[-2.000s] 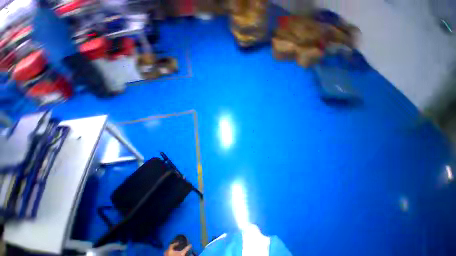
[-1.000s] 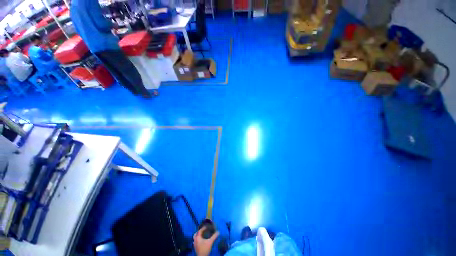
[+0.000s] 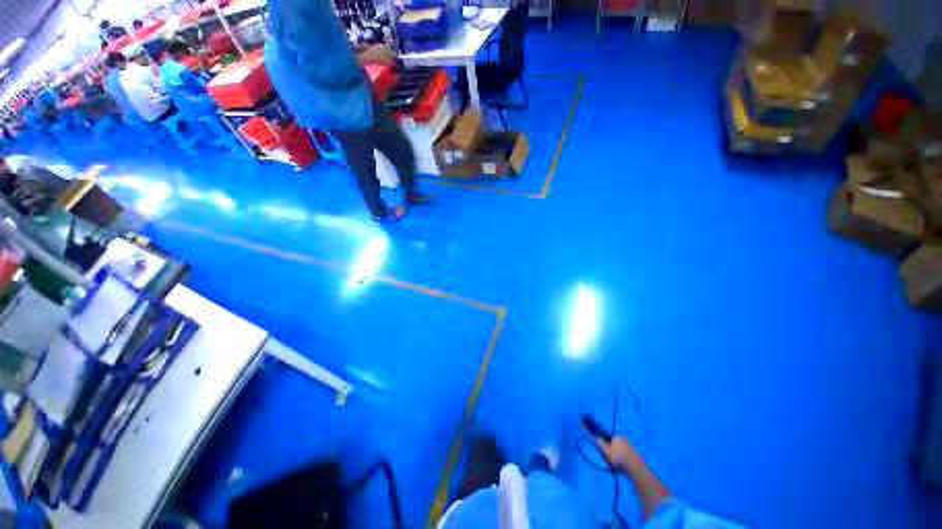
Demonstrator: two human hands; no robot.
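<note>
My right hand (image 3: 622, 453) is low in the picture, right of centre, at the end of a light blue sleeve. It is closed on a thin black tool (image 3: 593, 426), which looks like the electric screwdriver. A thin black cord (image 3: 617, 494) loops and hangs below and around the hand. The tool is small and blurred, so its orange section cannot be made out. My left hand is not in view.
A white table (image 3: 212, 387) with blue-edged folders (image 3: 129, 387) stands at left, a black chair (image 3: 300, 496) below it. A person in blue (image 3: 320, 72) stands ahead near red trays (image 3: 418, 95) and open cartons (image 3: 496, 155). More cartons (image 3: 878, 212) lie at right.
The view has swung left, so the floor lines, cartons and standing person sit further right. My left hand, holding a dark object before, has left the picture. My right hand and the corded tool have appeared.
</note>
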